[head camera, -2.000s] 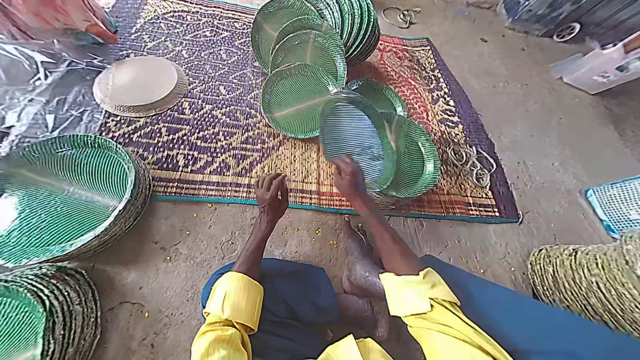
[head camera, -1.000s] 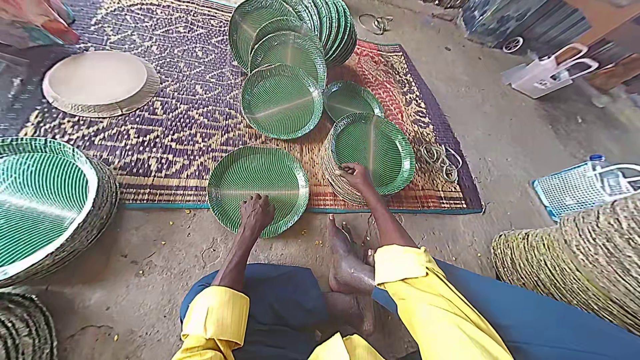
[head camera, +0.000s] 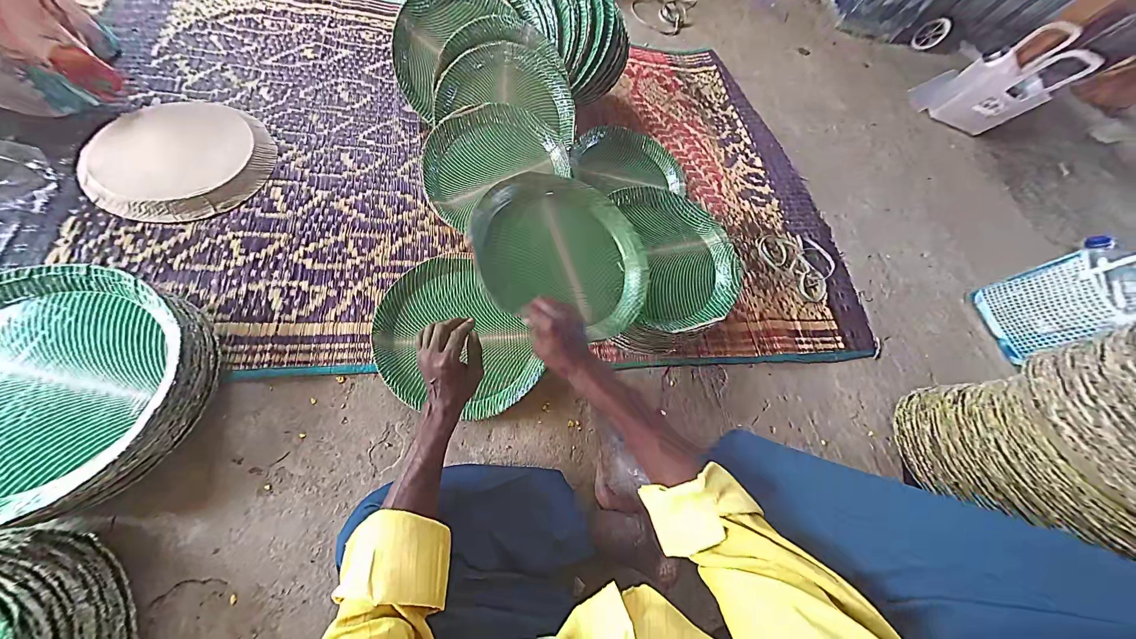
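My right hand (head camera: pixel 557 335) grips the near edge of a round green plate (head camera: pixel 559 253), blurred and tilted in the air. Below and left of it, another green plate (head camera: pixel 417 297) lies flat across the mat's front edge. Over that plate is my left hand (head camera: pixel 449 359), fingers curled; whether it touches the surface is unclear. To the right sits a short stack of green plates (head camera: pixel 679 266), partly covered by the raised one. More green plates (head camera: pixel 493 160) overlap in a row running back to a leaning stack (head camera: pixel 586 44).
A patterned woven mat (head camera: pixel 293 257) lies under the plates. Large green trays (head camera: pixel 80 382) are stacked at left, behind them a pale round disc (head camera: pixel 169 155). Coiled rings (head camera: pixel 803 266) lie on the mat's right; a woven stack (head camera: pixel 1021 444), blue basket (head camera: pixel 1047 297) and white carrier (head camera: pixel 994 93) stand beyond.
A second ago my right hand was at the right stack; now it holds a plate raised to the left of it. My left hand remains over the plate at the mat's front edge.
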